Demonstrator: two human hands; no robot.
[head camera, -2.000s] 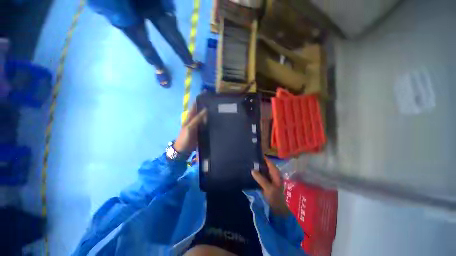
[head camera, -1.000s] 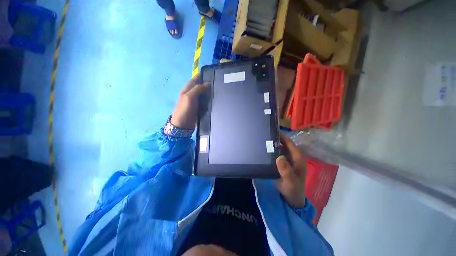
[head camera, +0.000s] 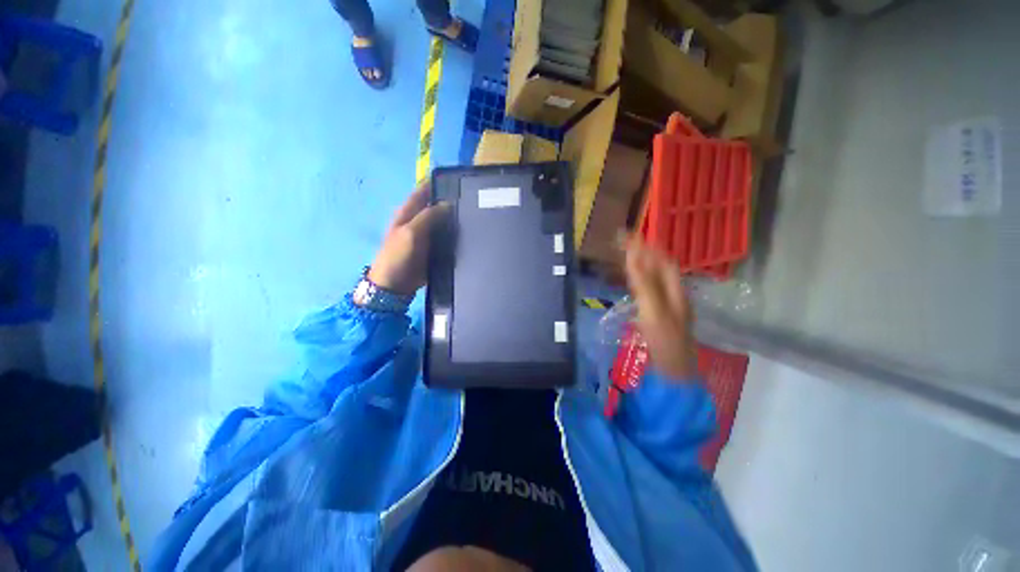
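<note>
A flat black tablet-like part (head camera: 509, 291) with several small white stickers and a camera hole in its upper right corner is held in front of my chest. My left hand (head camera: 405, 248) grips its left edge, with the thumb over the front face. My right hand (head camera: 660, 302) is off the part, to its right, blurred, with nothing visible in it; its exact finger pose is hard to make out.
Open brown cartons (head camera: 548, 98) stand on a blue pallet (head camera: 488, 106) ahead. Orange-red trays (head camera: 702, 203) lean at the right, near crumpled clear film (head camera: 727, 299) and red boxes (head camera: 725, 391). A person's legs and sandals (head camera: 367, 62) are at the top. Blue stools (head camera: 50, 73) stand left.
My right hand has let go of the part's right edge and moved right and up. My left hand still holds the part, which now appears slightly smaller and more upright.
</note>
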